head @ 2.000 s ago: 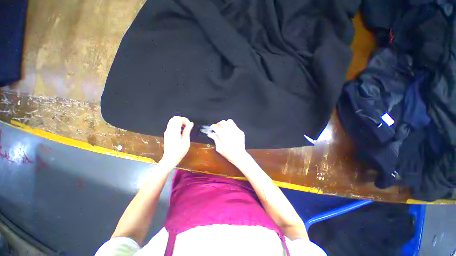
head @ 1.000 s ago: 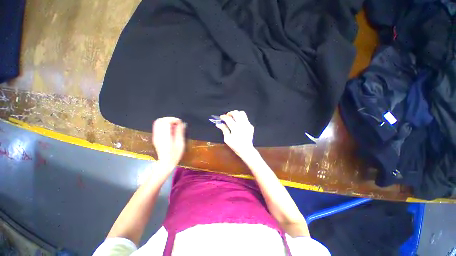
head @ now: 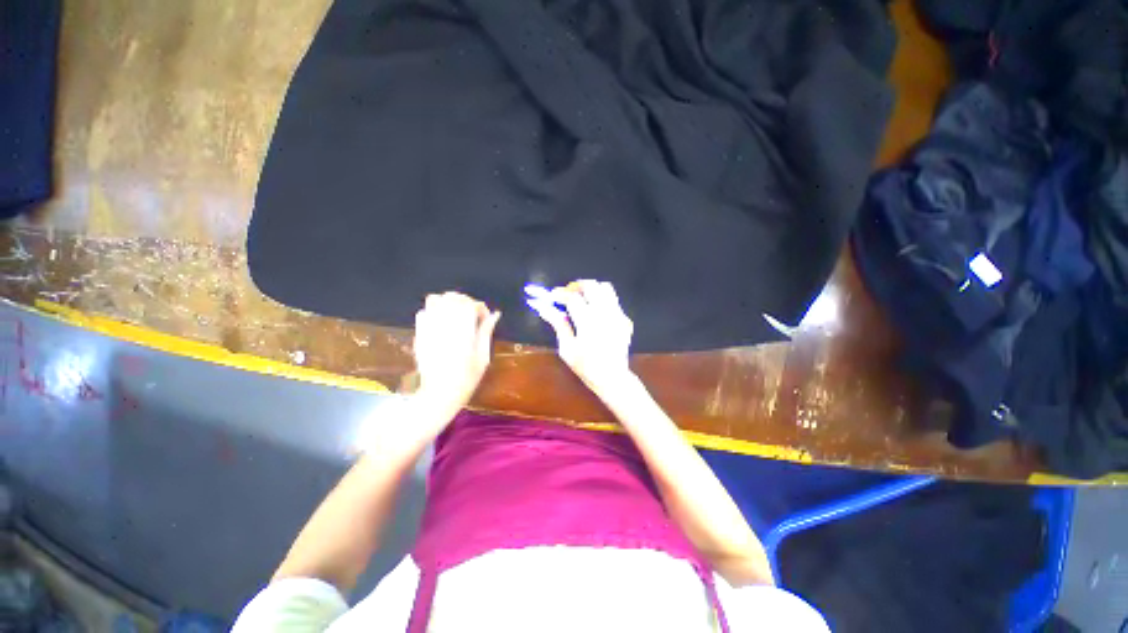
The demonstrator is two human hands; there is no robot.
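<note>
A large dark garment [head: 408,186] lies spread on the table, folded and creased toward its upper right, its hem running near the table's front edge. My left hand [head: 453,344] is at the hem, fingertips pinched together; whether a thread or cloth edge is between them is too small to tell. My right hand [head: 596,328] is over the garment just right of it, holding small thread snips [head: 539,294] whose bright blades point up and left. The handle is hidden in the fingers. The two hands are apart.
The brown table [head: 136,161] has a yellow front edge. Dark garments with a white tag [head: 985,270] are heaped at right. A navy piece [head: 25,105] lies at far left. A blue bin [head: 1061,544] with dark cloth stands below at right. A white mark [head: 779,325] shows at the hem.
My left hand was blurred and further left one second ago; it has moved right, back toward the snips. My right hand has shifted slightly right since the first frame. The garment lies almost the same.
</note>
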